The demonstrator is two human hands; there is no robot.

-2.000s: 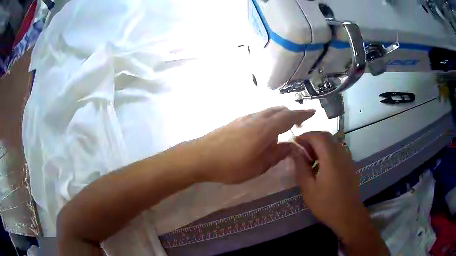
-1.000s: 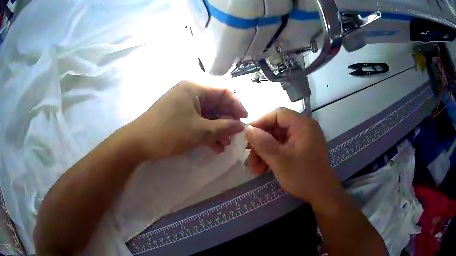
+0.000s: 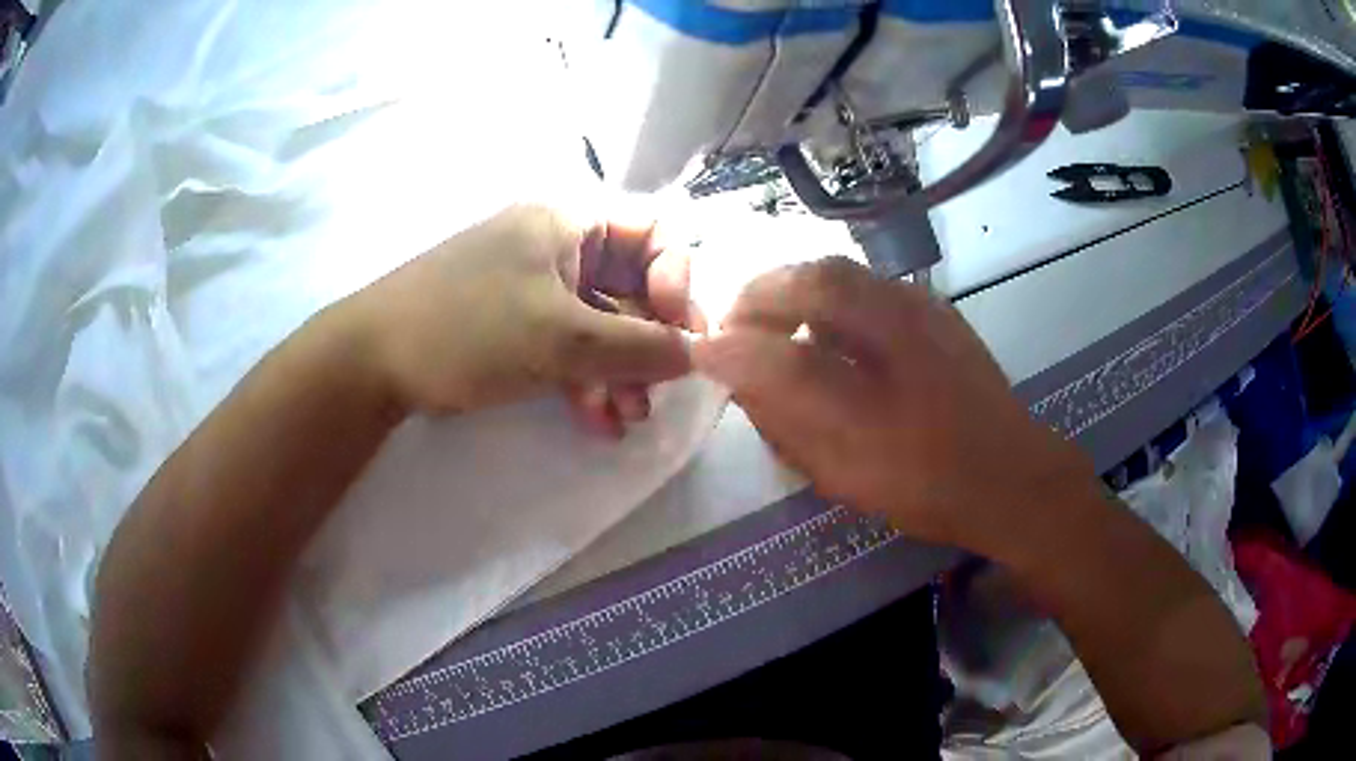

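A large white fabric piece [image 3: 491, 513] spreads over the machine table, wrinkled at the left, and its edge runs up to my fingertips. My left hand [image 3: 506, 320] pinches that edge between thumb and fingers. My right hand [image 3: 877, 394] pinches the same edge, fingertips meeting those of my left hand, slightly blurred. Both hands are in front of the presser foot area, below the white sewing machine head [image 3: 744, 89] with its blue stripe. The needle is lost in lamp glare and metal parts.
Black thread snips [image 3: 1109, 182] lie on the bed at right. A shiny curved guard [image 3: 1026, 112] and grey block [image 3: 897, 238] hang at the head. A ruler strip [image 3: 640, 632] lines the front edge. White cloth [image 3: 1026, 669] and a red item [image 3: 1286, 632] are below the table at right.
The view has shifted toward the right. My left hand has gone from lying flat near the foot to pinching the edge. My right hand has since moved slightly up, its fingertips against the left ones.
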